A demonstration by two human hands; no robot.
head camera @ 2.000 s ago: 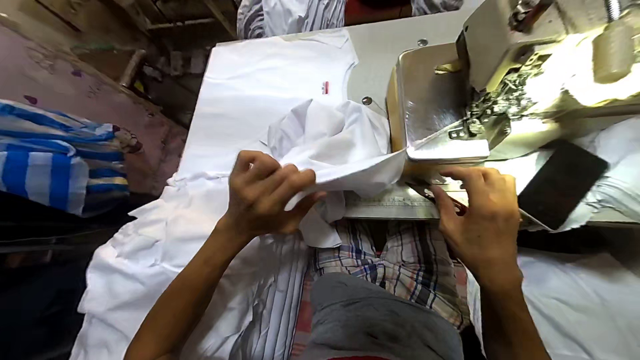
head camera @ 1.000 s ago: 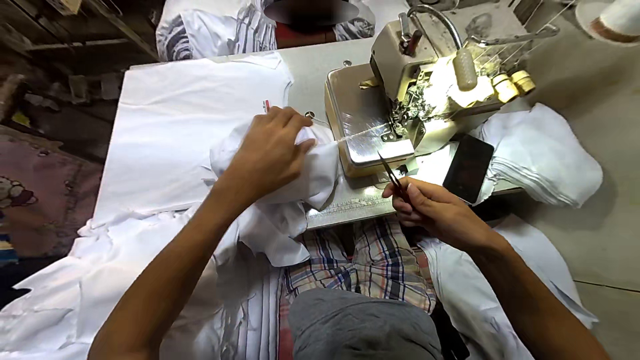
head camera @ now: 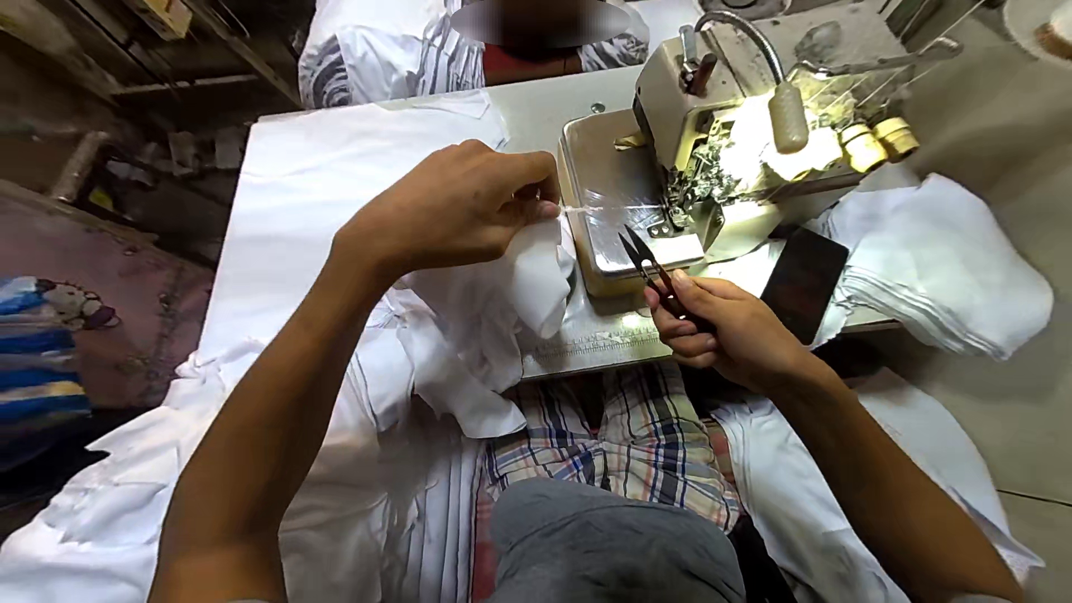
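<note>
White fabric [head camera: 536,276] hangs from the fingers of my left hand [head camera: 469,201], beside the metal plate of an overlock sewing machine [head camera: 607,184]. A thin white thread chain [head camera: 599,208] stretches from those fingertips across the plate to the machine's presser foot area. In my right hand [head camera: 712,327] is a pair of thread snips [head camera: 649,264], its dark blades apart and pointing up and left, just in front of the plate and below the thread chain. A lamp [head camera: 787,117] lights the needle area.
A black phone [head camera: 804,285] lies right of my right hand, next to stacked white fabric pieces [head camera: 946,260]. More white fabric [head camera: 293,184] covers the table's left side and hangs over its front edge. Thread cones [head camera: 863,146] stand behind the machine. A person sits beyond the table.
The snips now show with their blades nearer the thread chain. Two seconds ago my left hand held the fabric up near the table's front edge; it is now beside the machine plate.
</note>
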